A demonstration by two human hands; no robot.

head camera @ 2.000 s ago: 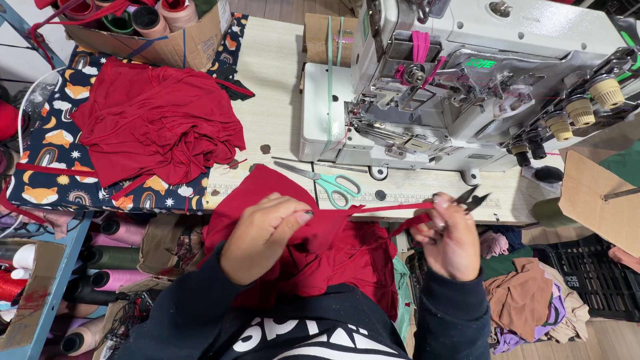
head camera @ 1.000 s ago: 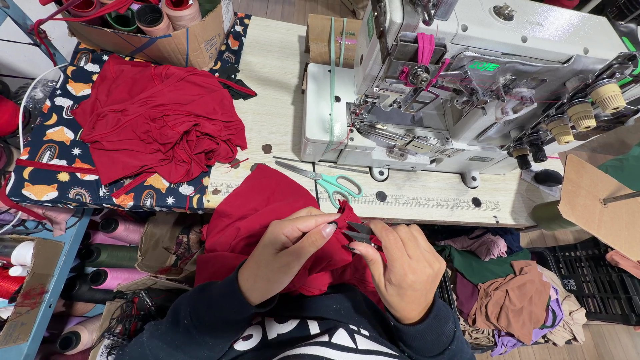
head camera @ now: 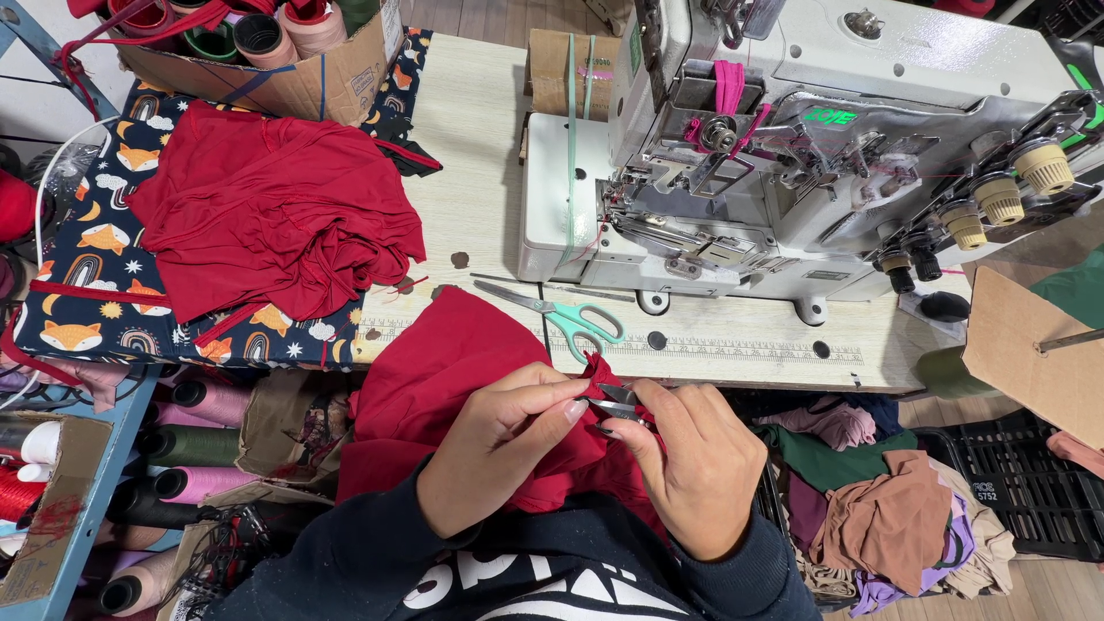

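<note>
Red fabric [head camera: 448, 371] lies over my lap and the table's front edge. My left hand [head camera: 509, 440] pinches a gathered bit of it between thumb and fingertips. In my right hand [head camera: 699, 457] are small dark metal thread snips [head camera: 623, 407], their blades pointing left at the pinched cloth; whether the blades touch it I cannot tell. Just beyond my hands, turquoise-handled scissors [head camera: 565, 317] rest on the table. A heap of red fabric [head camera: 285, 207] sits at the left on fox-patterned cloth [head camera: 95, 293].
An industrial sewing machine [head camera: 776, 216] stands at the back right. A cardboard box [head camera: 345, 82] of thread cones is at the back left. Below the table are more thread cones [head camera: 198, 444] at left and a pile of mixed fabrics [head camera: 888, 500] beside a black crate [head camera: 1018, 483] at right.
Two seconds ago my hands were apart with a red strip stretched between them. They came together over the red fabric, the snips now at the cloth held by my left hand.
</note>
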